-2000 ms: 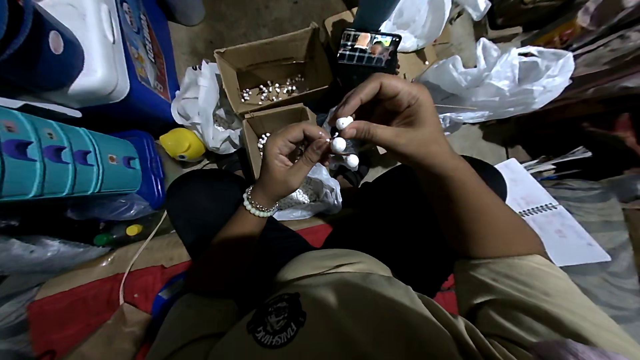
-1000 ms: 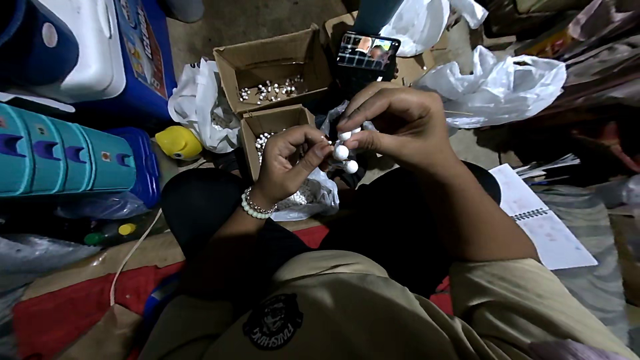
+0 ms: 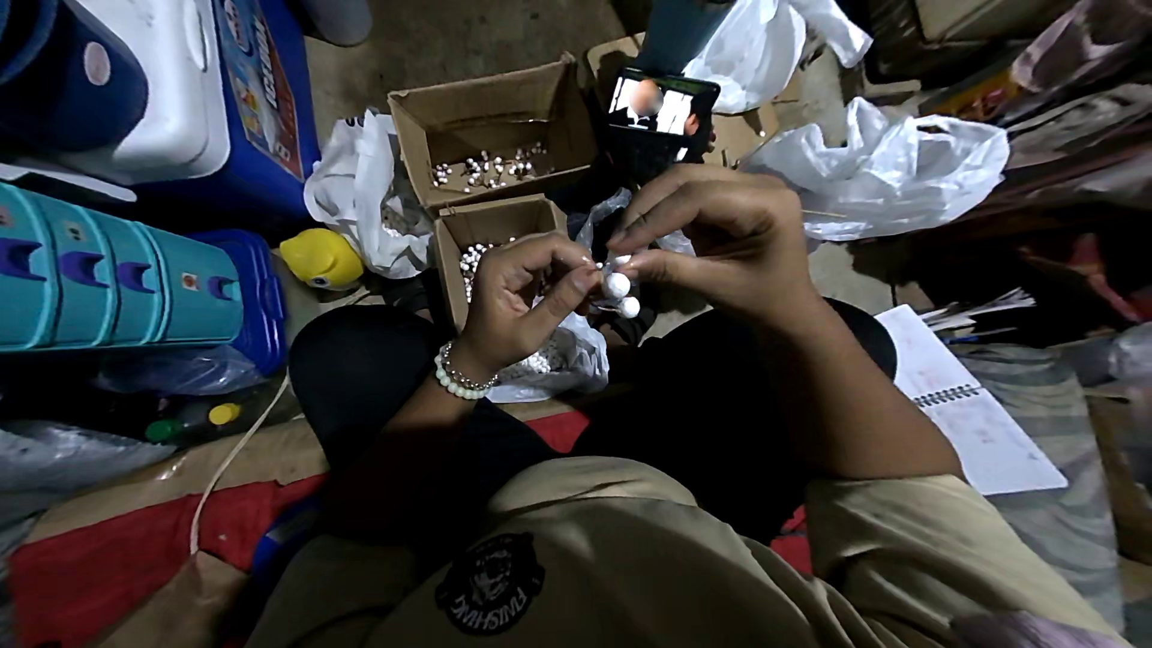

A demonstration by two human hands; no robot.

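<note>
Between my hands is a small cluster of white balls (image 3: pixel 616 285), bunched closely together. My left hand (image 3: pixel 531 297), with a beaded bracelet (image 3: pixel 463 382) at its wrist, pinches the cluster's left side between thumb and index finger. From the right, my right hand (image 3: pixel 720 238) closes thumb and fingertips on the top white piece. How the balls are joined is too small to tell. Under my hands lies a white plastic bag (image 3: pixel 576 364) with small white pieces in it. Just beyond my left hand, a small cardboard box (image 3: pixel 499 216) holds many small white pieces.
A larger cardboard box (image 3: pixel 490 99) with small white clusters stands farther off, beside a phone (image 3: pixel 661 103) showing a picture. Plastic bags (image 3: pixel 900 171) lie right and left. A yellow toy (image 3: pixel 321 258), teal drawers (image 3: pixel 117 279) and a blue-and-white cooler (image 3: pixel 261 99) stand left; a spiral notebook (image 3: pixel 981 405) lies right.
My fingers have shifted slightly around the white balls, which both hands held in the earlier frames too. The picture on the phone has changed.
</note>
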